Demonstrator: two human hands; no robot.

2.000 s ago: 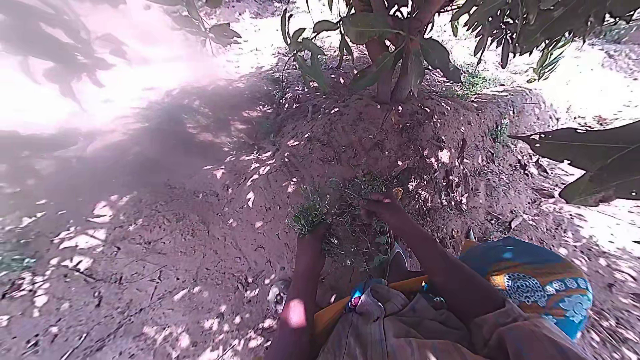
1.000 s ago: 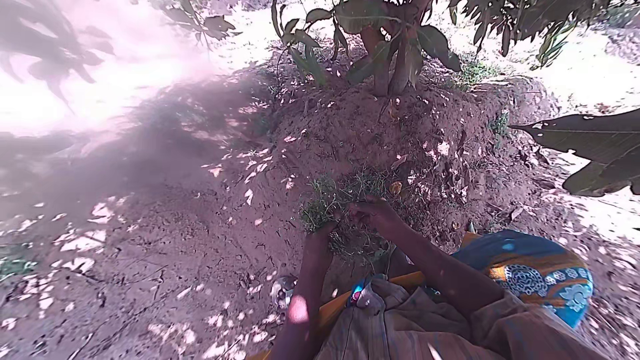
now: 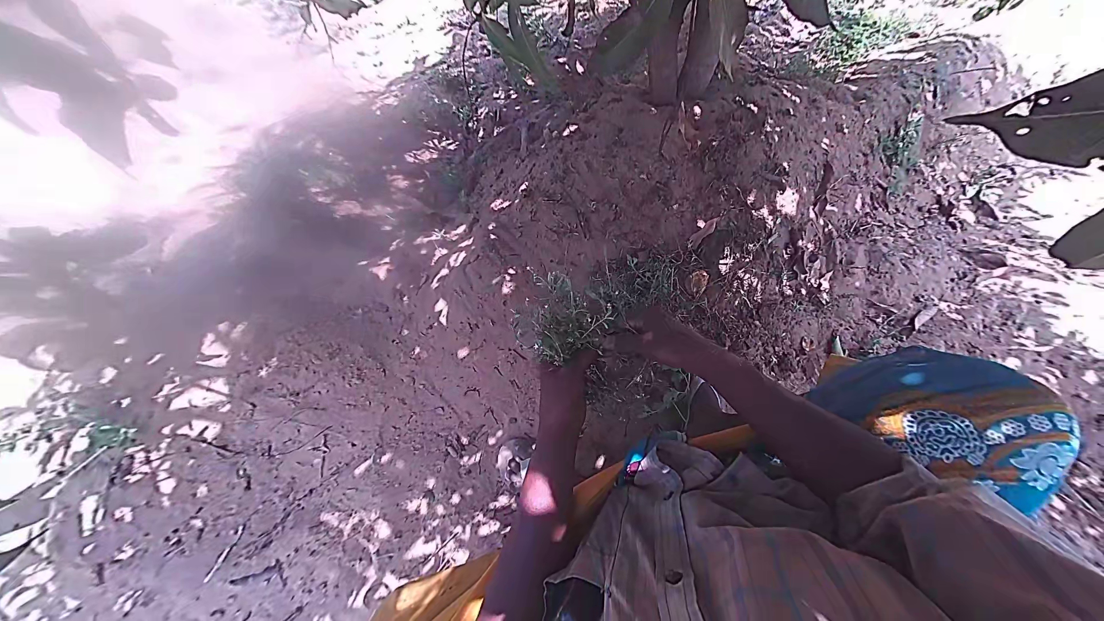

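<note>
My left hand (image 3: 569, 355) is at the middle of the view, shut on a bunch of small leafy green weeds (image 3: 562, 321) that stick up and hide most of its fingers. Just to its right, close to the bunch, is my right hand (image 3: 642, 332), reaching into low green plants; its fingers are in shade, so I cannot tell whether they grip a stem. More green weeds (image 3: 651, 280) grow from the soil just beyond both hands.
A tree trunk (image 3: 681, 52) rises from a bare earth mound (image 3: 604, 164) ahead. Leafy branches hang over the top, and a large leaf with holes (image 3: 1048, 121) juts in at right. Patterned blue and orange cloth (image 3: 949, 423) covers my knee. Dry leaves and twigs lie around.
The bunch of weeds in my left hand has moved a little, staying close to my right hand. Both hands remain low among the plants.
</note>
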